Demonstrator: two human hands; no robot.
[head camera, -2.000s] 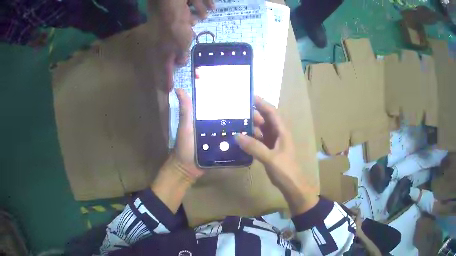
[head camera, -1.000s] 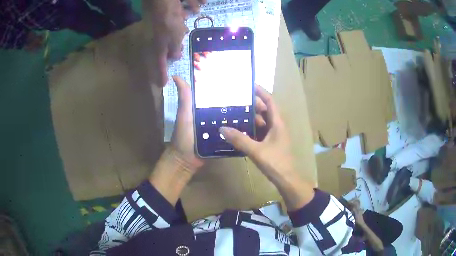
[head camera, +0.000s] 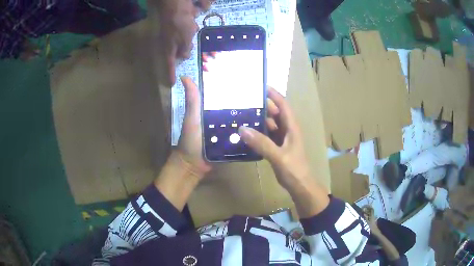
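A black smartphone with a metal ring at its top edge is held upright in both hands over the papers. Its screen shows a bright white picture with camera-style buttons below it. My left hand holds the phone's left side. My right hand grips the right side, its thumb over the lower screen near the round white button. White printed forms lie beneath, partly hidden by the phone. Another person's hand rests at the forms' left edge.
A large brown carton lies under the forms. Flat die-cut blanks lie on white sheets to the right. Another person's shoe is at the top. People's arms and legs show at the lower right. Yellow-black tape marks the green floor.
The phone sits higher in the picture than two seconds ago. My right thumb was over the round white button one second ago and is now beside it. Flat blanks at the far right have shifted.
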